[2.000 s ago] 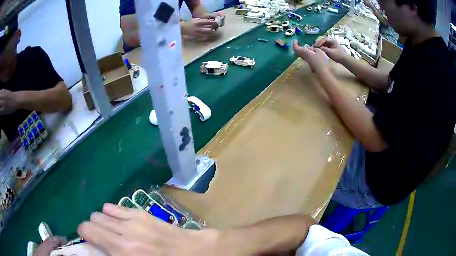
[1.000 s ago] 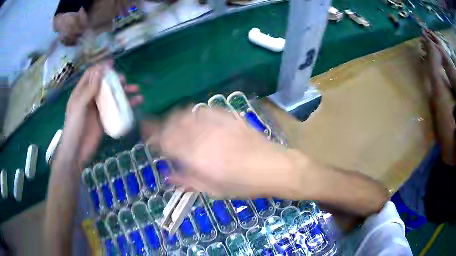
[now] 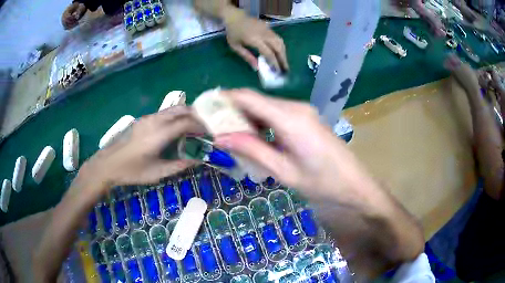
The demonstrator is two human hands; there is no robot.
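My left hand (image 3: 135, 146) grips the left end of a half-assembled unit (image 3: 221, 157), with green and blue showing inside. My right hand (image 3: 288, 132) holds a cream upper housing (image 3: 221, 113) just above that unit; both hands are blurred, and whether the parts touch cannot be told. Below, rows of open units with blue batteries (image 3: 227, 251) lie in a clear blister tray. One white upper housing (image 3: 186, 228) with small printed marks lies slantwise on top of them.
Several white assembled housings (image 3: 71, 149) stand along the green belt (image 3: 149, 72). A metal post (image 3: 349, 61) rises at right of centre. Another person's hand (image 3: 257, 44) holds a white piece over the belt. Another worker's arm (image 3: 482, 127) is at right, by the brown worktop (image 3: 410, 149).
My left hand has let go of the white capsule and now grips an open unit. My right hand has risen from the tray with a cream housing. Another person's hand has come over the belt.
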